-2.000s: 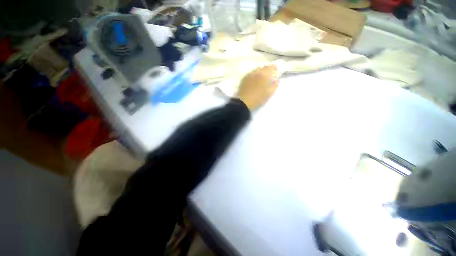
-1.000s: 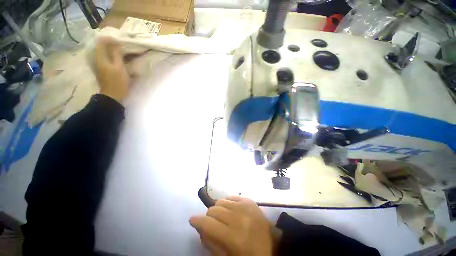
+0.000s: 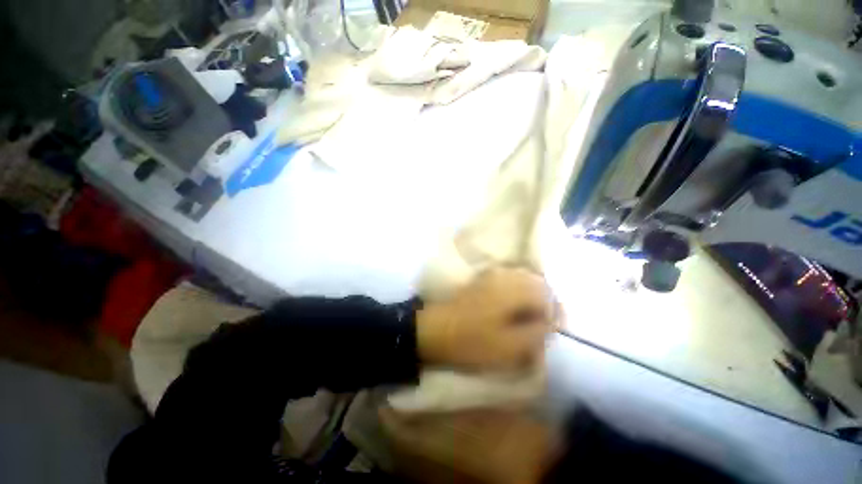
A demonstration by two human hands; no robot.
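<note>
A cream cloth (image 3: 506, 203) stretches from the back of the white table to the front edge, left of the machine needle area. My left hand (image 3: 487, 321) is closed on its near end. My right hand (image 3: 473, 444) is blurred, below the left at the front edge; cloth lies between the hands, but its grip is unclear. The white sewing machine (image 3: 652, 66) with a blue band stands at the right, its needle area in bright glare.
A grey box with a dark round part (image 3: 161, 109) stands at the left table end. A cardboard box (image 3: 515, 17) is at the back. A dark glossy slab (image 3: 789, 288) and black snips (image 3: 803, 383) lie on the machine bed at right. Red items (image 3: 118, 274) are low left.
My left hand has come from the back of the table to the front, drawing the cream cloth along. My right hand has moved down at the front edge. The view has turned left.
</note>
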